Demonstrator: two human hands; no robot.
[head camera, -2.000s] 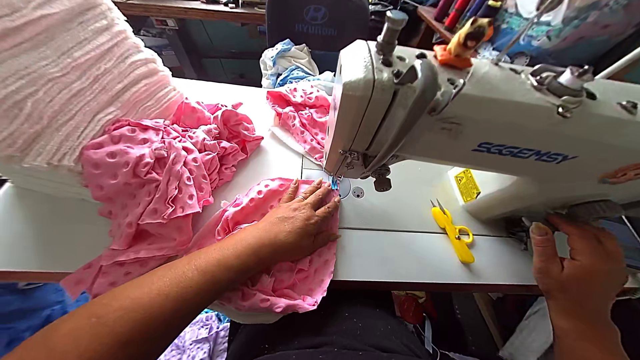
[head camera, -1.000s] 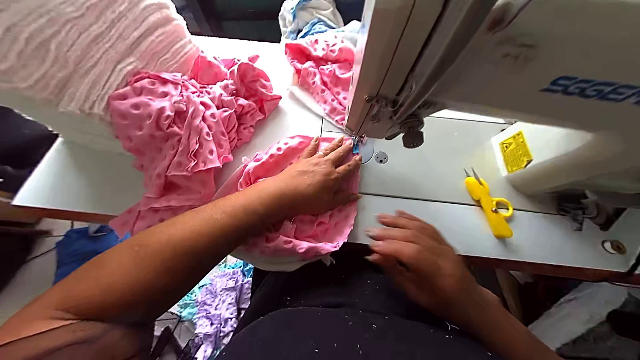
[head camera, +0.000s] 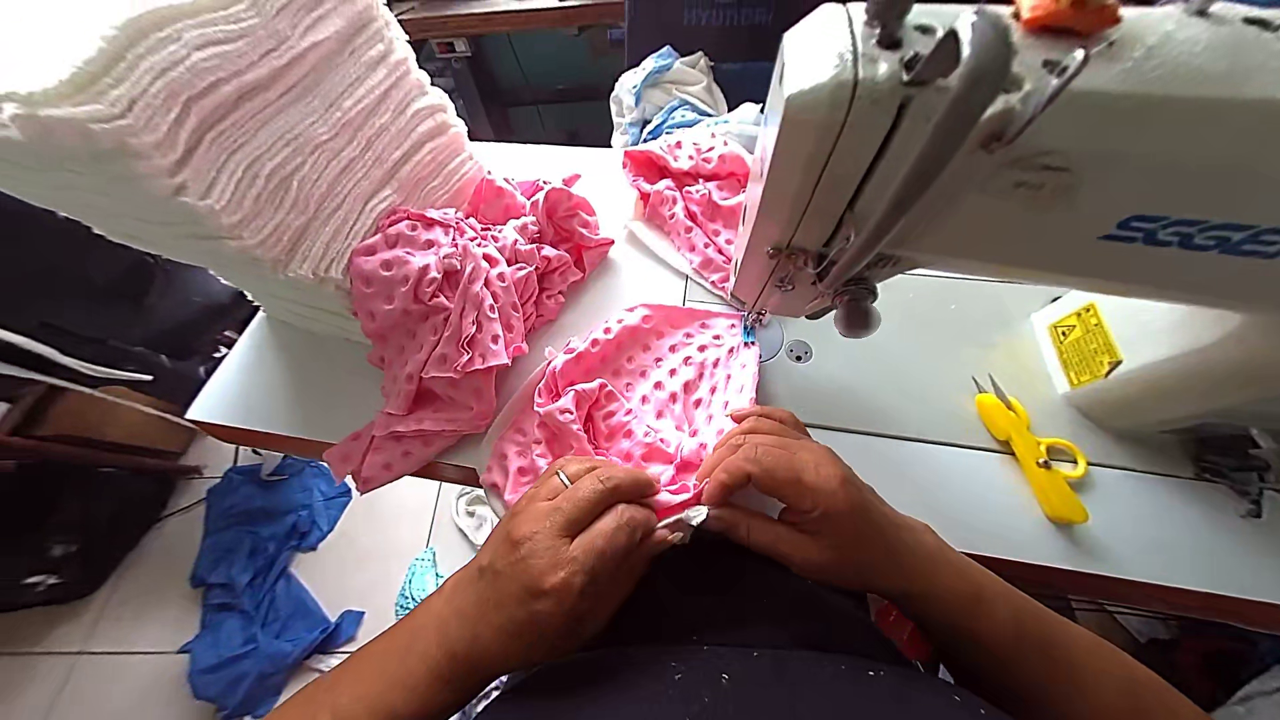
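Note:
Both my hands grip the near edge of a pink dimpled fabric piece (head camera: 640, 390) backed by white cloth. My left hand (head camera: 575, 550) pinches the edge from the left, a ring on one finger. My right hand (head camera: 800, 495) pinches it just to the right, the fingertips of both hands almost meeting. The fabric's far right corner lies at the presser foot (head camera: 757, 320) of the white sewing machine (head camera: 1000, 180). Another pink piece (head camera: 690, 200) lies behind the needle area. Yellow thread snips (head camera: 1030, 455) rest on the table, right of my right hand.
A tall stack of whitish-pink cloth (head camera: 300, 130) stands at the left, beside a crumpled pink fabric heap (head camera: 450, 290) that hangs over the front edge of the table (head camera: 270, 380). Blue and white cloth (head camera: 670, 95) lies at the back. A blue cloth (head camera: 265, 580) is on the tiled floor.
My left hand has moved from beside the presser foot to the fabric's near edge. My right hand, earlier at the machine's right and then over the table's front, now grips that edge too.

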